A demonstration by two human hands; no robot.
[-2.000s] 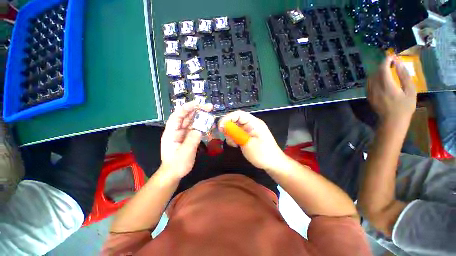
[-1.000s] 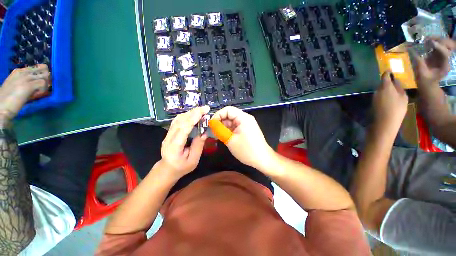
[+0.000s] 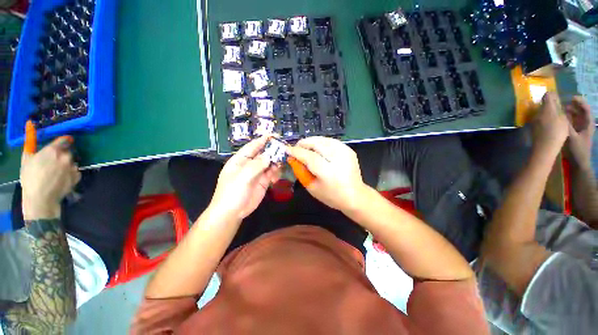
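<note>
A small silver and dark module is held between my two hands, just below the table's front edge. My left hand grips it with the fingertips. My right hand is at its right side, with an orange cot or cover along a finger; the fingertips touch or nearly touch the module. Whether the right fingers grip it is hard to tell. The left black blister tray lies just beyond my hands, with white-topped modules in its left columns and along its back row.
A second black tray lies right, with a few white-topped pieces. A blue tote of dark parts is left. Dark loose parts are back right. A neighbour's hand is left; another neighbour's hands are at an orange piece.
The module has turned so its silver face shows more. The left neighbour's hand has left the tote and is at the table edge. The right neighbour's hands have shifted.
</note>
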